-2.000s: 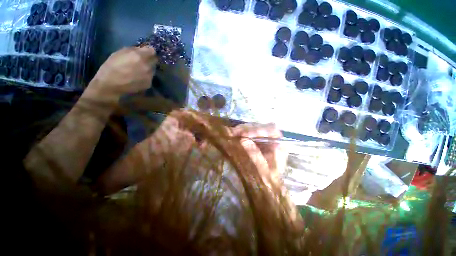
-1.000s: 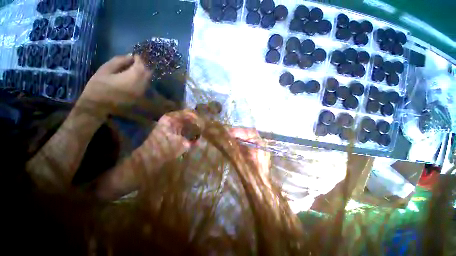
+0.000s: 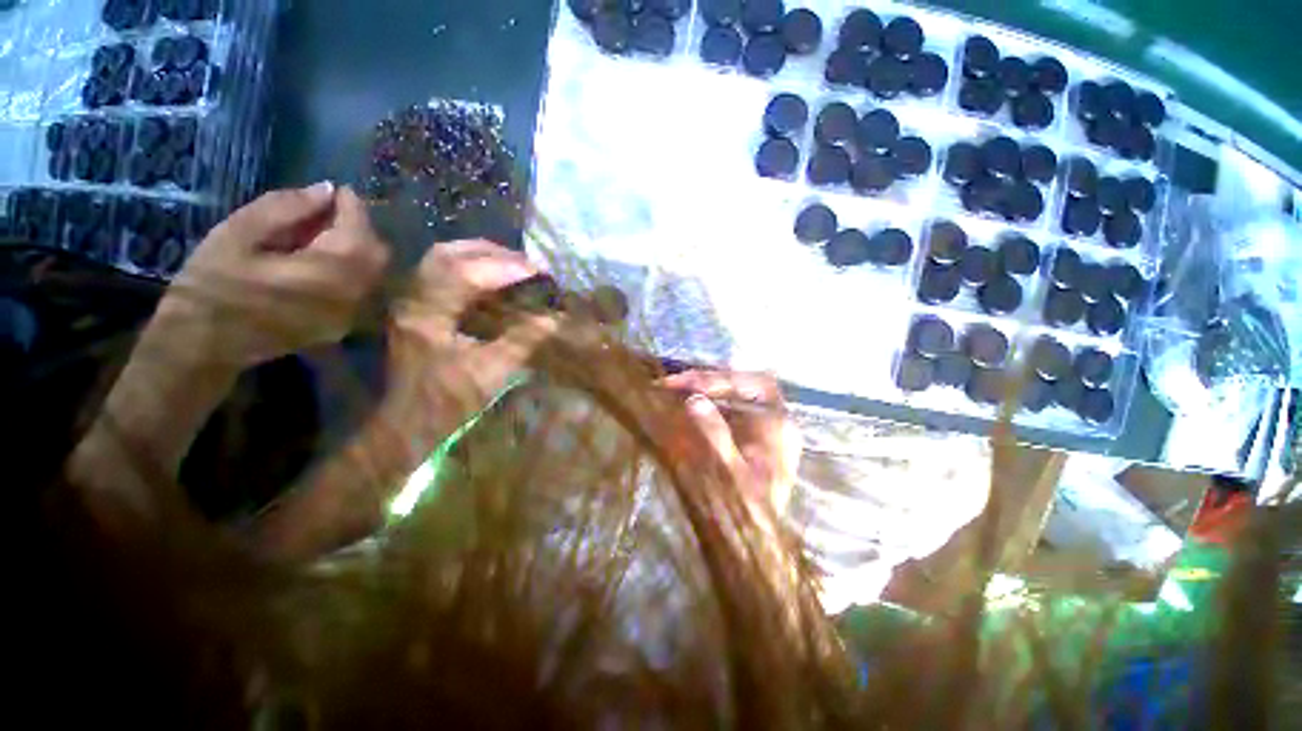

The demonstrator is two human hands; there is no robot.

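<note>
My left hand (image 3: 443,321) is at the near left corner of the large blister tray, its fingers closed round a dark round piece (image 3: 537,293). Another round black piece (image 3: 610,303) lies beside it in the tray. My right hand (image 3: 735,414) is at the tray's near edge, fingers curled, partly behind hanging hair; what it holds cannot be made out. A glittery heap of tiny dark parts (image 3: 440,154) lies left of the tray. The tray (image 3: 685,186) holds groups of black discs (image 3: 992,179).
Another person's hand (image 3: 293,264) is at far left, below the heap; the arm comes from the left. Stacked trays of discs (image 3: 129,122) stand at the left edge. Crumpled clear plastic (image 3: 1214,307) lies right of the tray. Hair covers the lower middle.
My left hand has moved up to the tray corner from just below it. The other person's hand has drawn back from the heap to the lower left.
</note>
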